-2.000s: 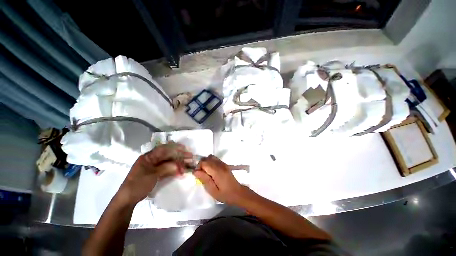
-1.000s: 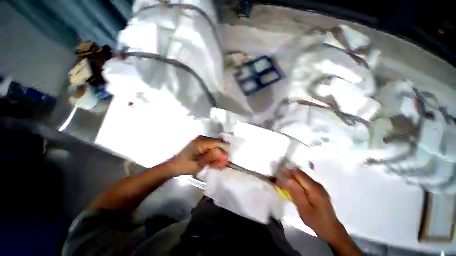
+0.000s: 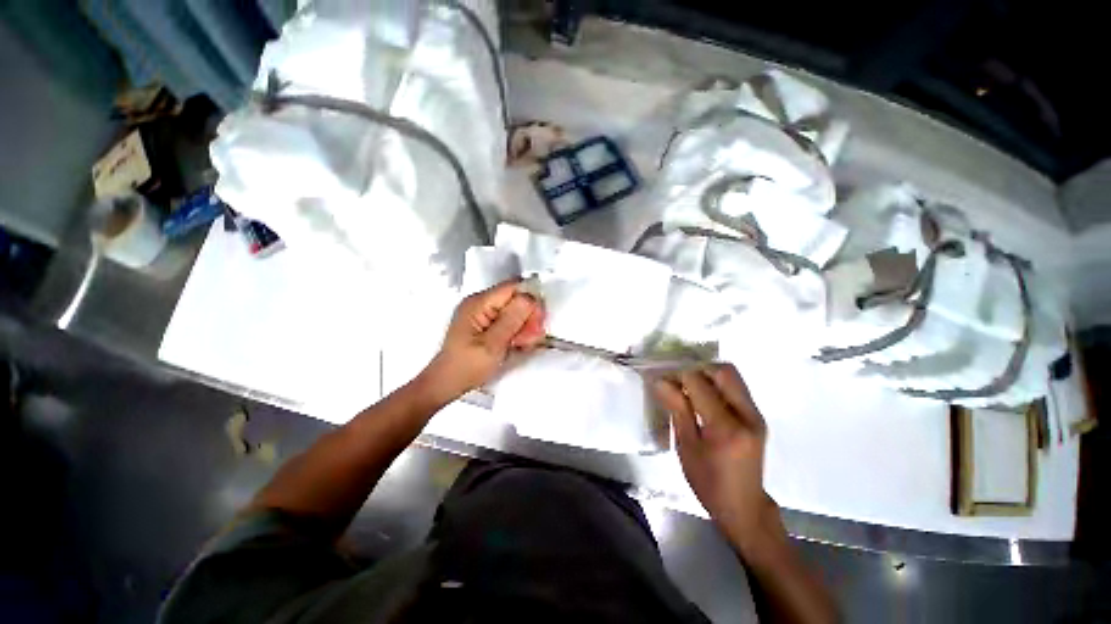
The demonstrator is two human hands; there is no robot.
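A small bundle of white cut pieces (image 3: 585,402) lies on the white table close in front of me. A narrow grey-brown tie strip (image 3: 585,351) runs across its middle. My left hand (image 3: 497,332) is closed on the strip at the bundle's left part, with something reddish showing at the fingers. My right hand (image 3: 713,421) pinches the strip's other part at the bundle's right side. The strip's ends are blurred and partly hidden by the fingers.
Large tied white bundles stand at the back left (image 3: 366,134), centre (image 3: 755,183) and right (image 3: 975,305). A blue-black cutting die (image 3: 586,179) lies between them. A wooden-edged frame (image 3: 995,458) is at the right. A white roll (image 3: 127,232) and boxes are at the far left.
The view has turned left and down since the first frame. My hands have moved from close together to apart, with the strip stretched between them. The yellow at my right hand no longer shows.
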